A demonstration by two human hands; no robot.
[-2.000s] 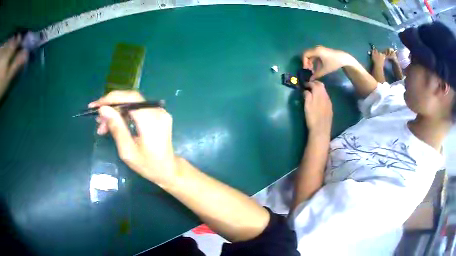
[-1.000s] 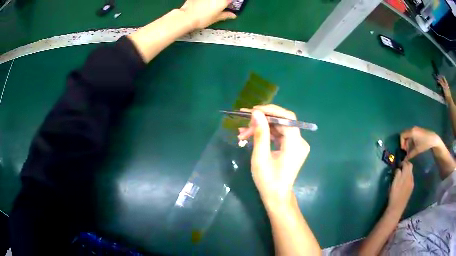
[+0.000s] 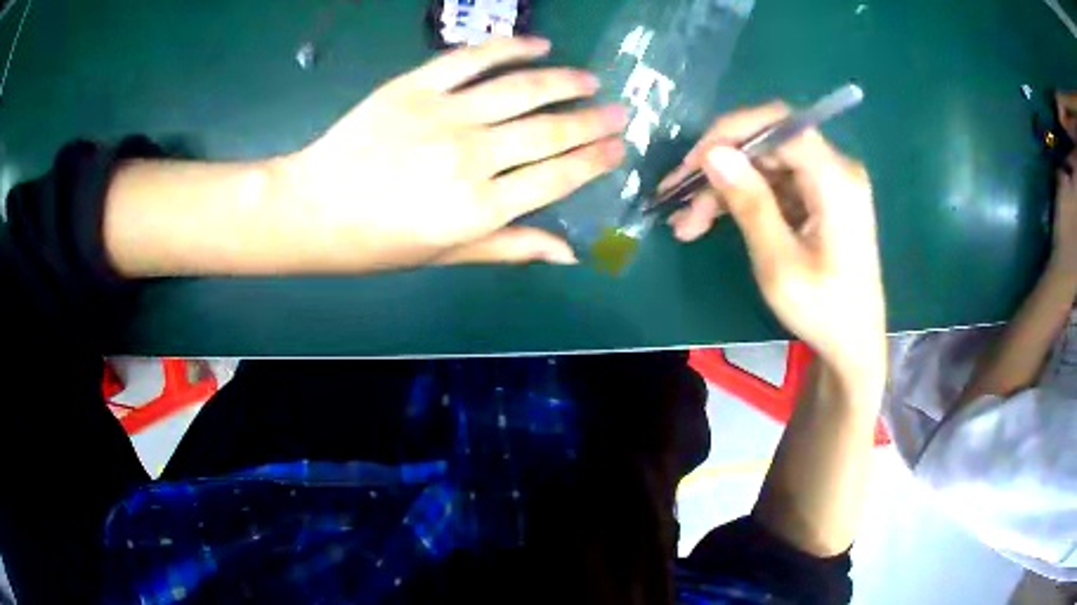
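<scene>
A clear glossy tape backing sheet (image 3: 697,53) lies on the green bench, with a yellow-green tape patch (image 3: 614,251) at its near end. My left hand (image 3: 472,166) lies flat beside it, fingers spread, fingertips at the sheet's left edge, holding nothing that I can see. My right hand (image 3: 785,219) holds silver tweezers (image 3: 809,122) like a pen, their tip down at the sheet just above the yellow patch. Whether the tip grips a piece is too small to tell. A black phone body (image 3: 478,21) with a white and blue board lies beyond my left hand, cut by the top edge.
A small white part (image 3: 307,56) lies on the bench at the upper left. Red stools (image 3: 756,388) show below the bench edge (image 3: 496,355). At the right edge another worker's arm (image 3: 1051,301) and hands hold a small black object.
My left hand has come back from the far side of the bench to beside the sheet. My right hand has moved the tweezers to the sheet's near end. The view has tilted down.
</scene>
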